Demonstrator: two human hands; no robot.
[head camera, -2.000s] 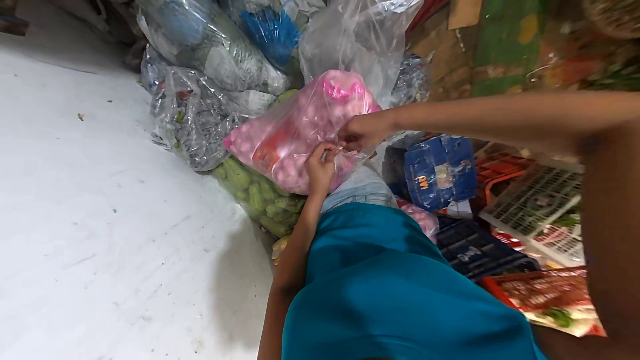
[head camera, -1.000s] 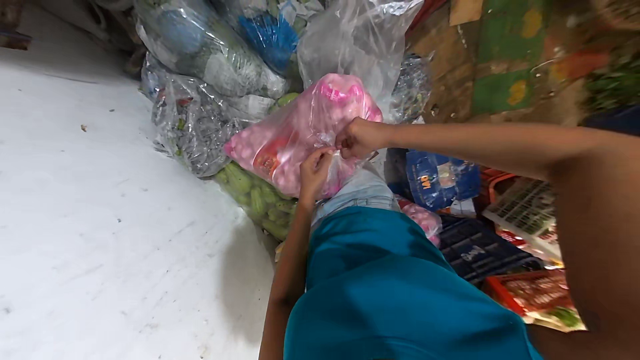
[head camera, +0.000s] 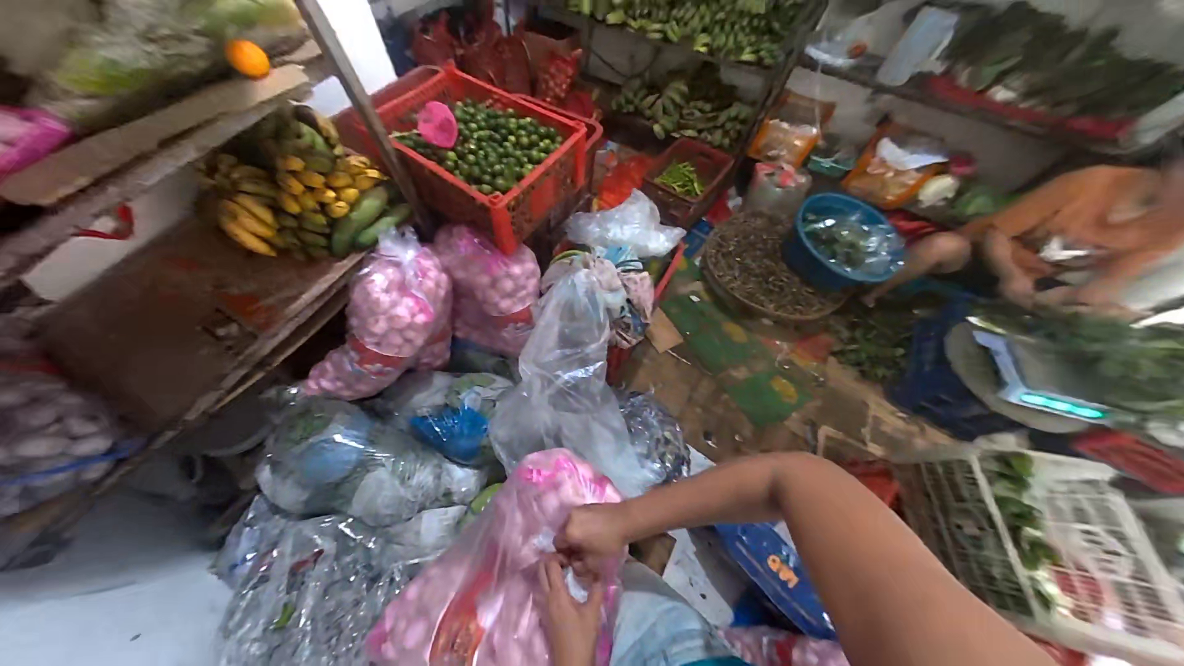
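A clear plastic bag of pink-tinted bulbs, perhaps garlic, (head camera: 462, 583) leans against my lap at the bottom middle. My right hand (head camera: 592, 535) is closed on the bag's gathered plastic, its arm coming in from the lower right. Just below, touching it, my left hand (head camera: 569, 606) pinches the same plastic with its fingertips. The exact grip of the fingers is partly hidden. More bags of such bulbs (head camera: 398, 305) stand beyond, near the shelf.
Filled plastic bags (head camera: 342, 453) lie at the left. Farther off are a red crate of small green limes (head camera: 555, 199), bananas (head camera: 296, 194), a blue basin (head camera: 832, 277) and a digital scale (head camera: 1036, 388). A white crate (head camera: 980, 518) stands at the right. A person in orange (head camera: 1064, 222) sits at the upper right.
The view has tilted up to show shelves, crates and another person. Both hands remain together at the bag's gathered plastic.
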